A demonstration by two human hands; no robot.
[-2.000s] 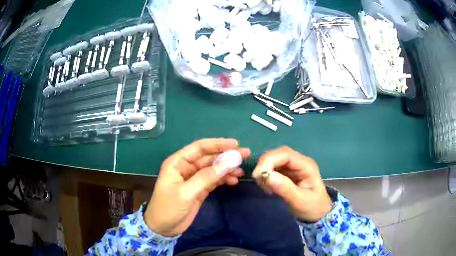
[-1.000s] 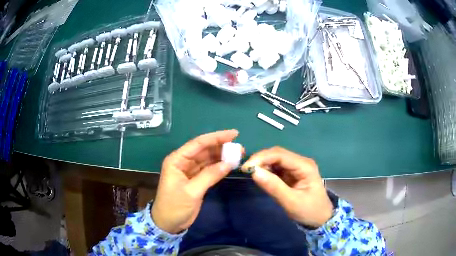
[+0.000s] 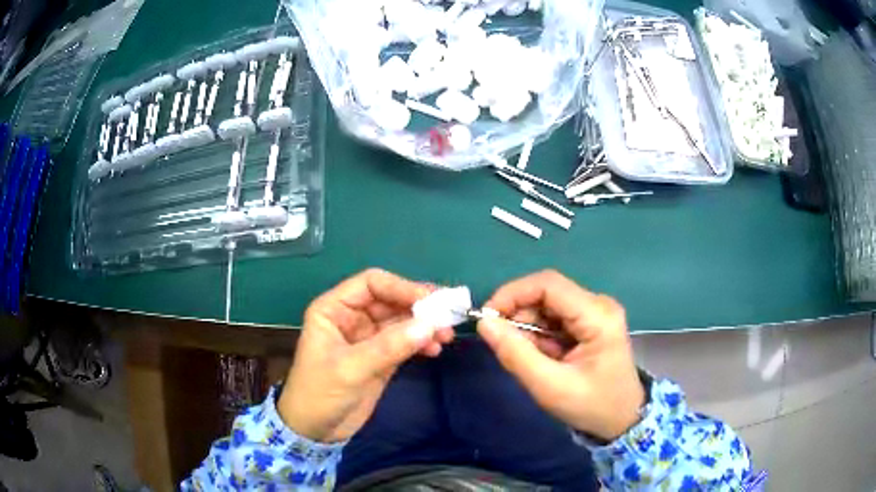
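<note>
My left hand (image 3: 357, 351) holds a white handle (image 3: 443, 305) between thumb and fingers, above my lap near the bench edge. My right hand (image 3: 569, 354) pinches a thin metal shaft (image 3: 523, 326), whose tip meets the right end of the handle. How far the tip is inside cannot be told. Loose white sleeves (image 3: 517, 222) and silver shafts lie on the green bench beyond my hands. A clear blister tray (image 3: 144, 252) on the left holds assembled T-tools in rows.
A large open bag (image 3: 360, 125) of white handles is at the top middle. Right of it stand a clear parts box (image 3: 672, 176) with metal pieces and a tub of small whitish-green parts (image 3: 754, 96). Blue strips (image 3: 21, 207) lie far left. A cardboard box (image 3: 158, 404) is below the bench.
The handle in my left hand has turned to lie sideways, facing my right hand. The shaft in my right hand now shows lengthwise and its tip has come to the handle.
</note>
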